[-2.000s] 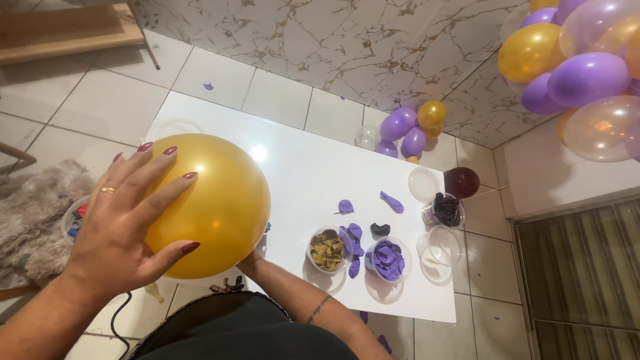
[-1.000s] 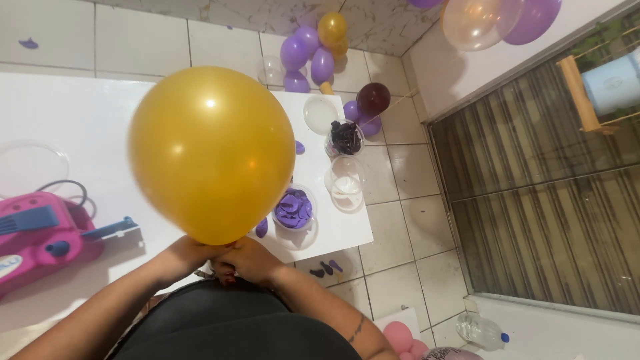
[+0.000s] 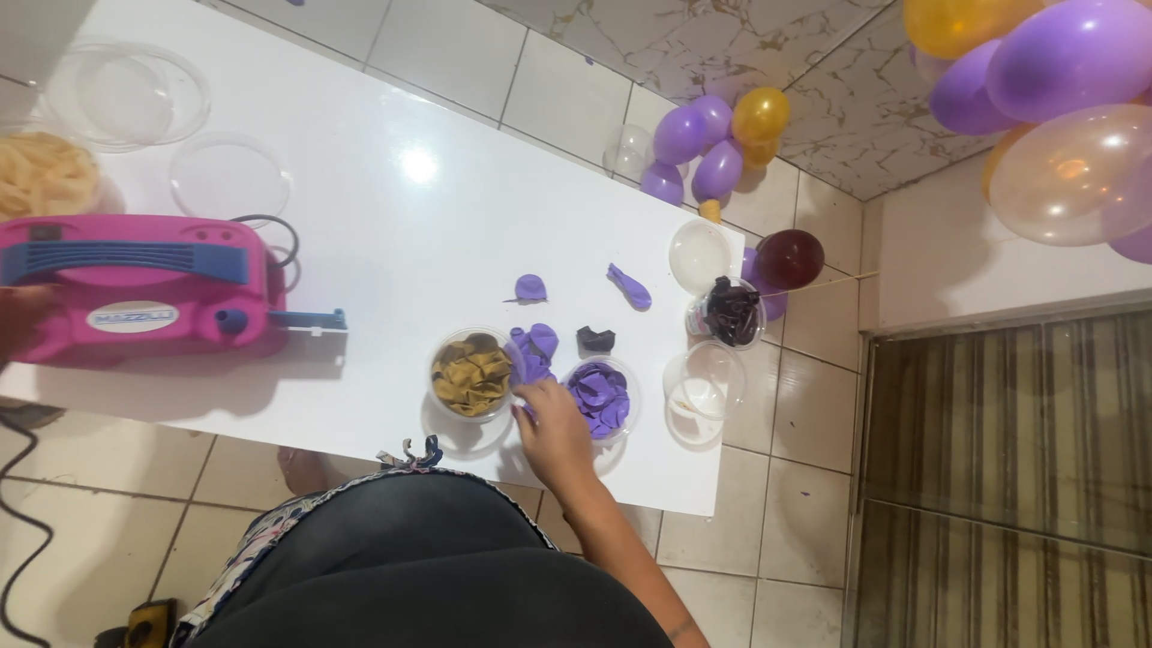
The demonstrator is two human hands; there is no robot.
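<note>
My right hand reaches down between a tub of gold balloons and a tub of purple balloons. Its fingertips are at the loose purple balloons; whether they grip one cannot be told. At the left edge, my left hand is blurred and partly cut off, against the pink electric balloon inflator with the blue handle. Farther up lie two single purple balloons, and a dark uninflated balloon lies above the purple tub.
The white table also bears a tub of dark balloons, clear lids and a tub of cream balloons. Inflated purple and gold balloons rest on the tiled floor beyond. More balloons hang at upper right; a black cord runs lower left.
The large inflated gold balloon that both hands held is out of view. My hands have parted, the right to the tubs and the left to the inflator. The view has shifted.
</note>
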